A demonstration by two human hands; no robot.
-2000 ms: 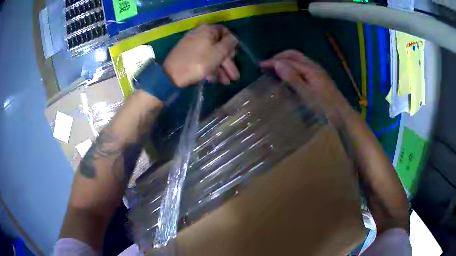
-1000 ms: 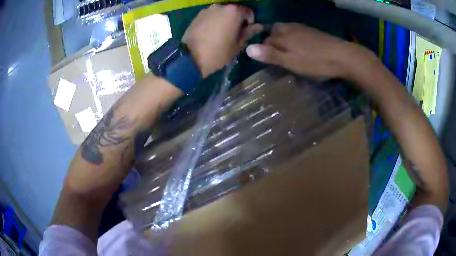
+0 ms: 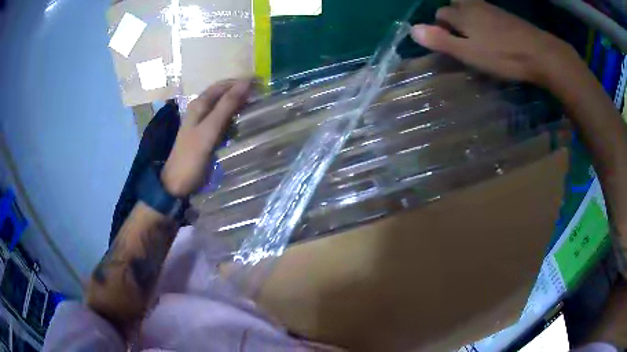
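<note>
A wrapped tray stack [image 3: 344,155] stands tilted in front of me. Its layered, shiny side faces up and its plain cardboard sheet [image 3: 412,261] faces me. A twisted rope of clear stretch film [image 3: 302,179] runs slantwise across the layers to the upper right. My left hand [image 3: 206,127], with a dark watch on its wrist, holds the stack's left edge. My right hand [image 3: 474,34] is at the stack's far right edge, thumb and fingers pinched around the film's upper end. The fingertips are partly cut off by the top of the picture.
A green mat [image 3: 330,38] with yellow tape [image 3: 262,45] lies behind the stack. A cardboard carton [image 3: 220,65] with white labels and glossy film stands at the far left. A green label [image 3: 581,244] is at the right edge of the bench.
My left hand has left the film near my right hand and come down to the stack's left edge. The stack has shifted right in the picture. My right hand stays at the film.
</note>
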